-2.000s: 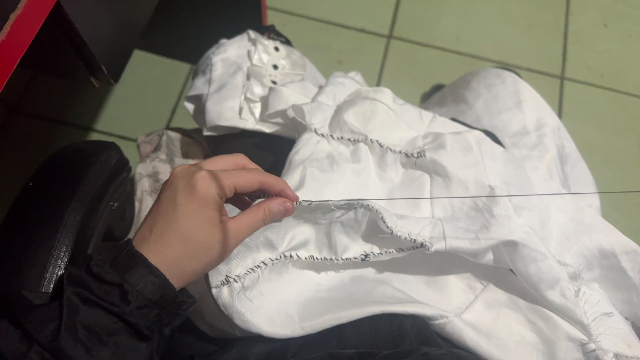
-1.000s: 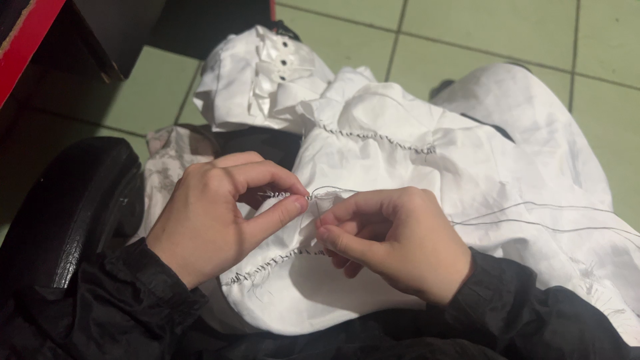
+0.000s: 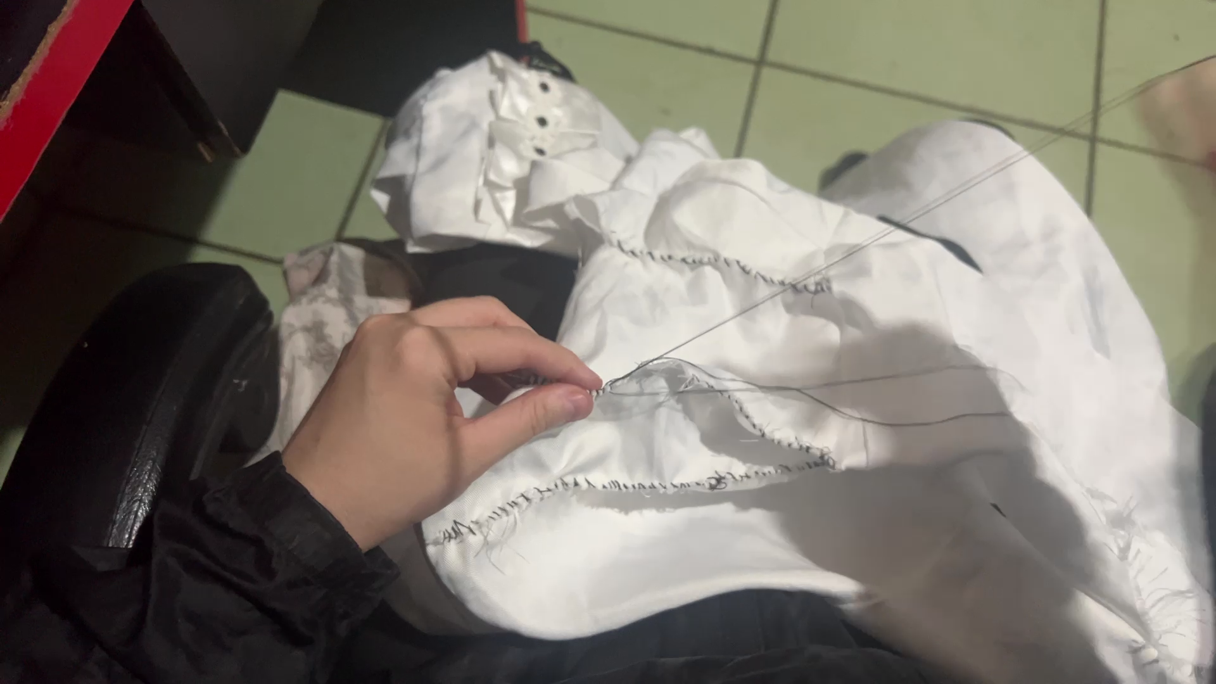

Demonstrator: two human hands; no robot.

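White fabric (image 3: 703, 560) with seams of dark hand stitches is spread over my lap. My left hand (image 3: 446, 408) pinches the fabric's edge between thumb and forefinger, at one end of an open, frayed slit. From that pinch a dark thread (image 3: 855, 243) runs taut up to the right edge of the view. Below it, loose strands of thread lie across the cloth and their shadows fall near them. At the far upper right a blurred bit of skin shows, likely part of my right hand (image 3: 1183, 109); its fingers are out of view. No needle can be made out.
A black padded armrest (image 3: 142, 380) stands at the left, beside my sleeve. Gathered white cloth with dark dots (image 3: 456, 152) lies beyond my left hand. Green floor tiles (image 3: 912, 57) stretch behind. A red-edged piece of furniture (image 3: 57, 95) juts in at the upper left.
One second ago both hands met at the fabric's edge; my right hand has since moved away to the upper right, and the thread is drawn taut. My left hand keeps its pinch.
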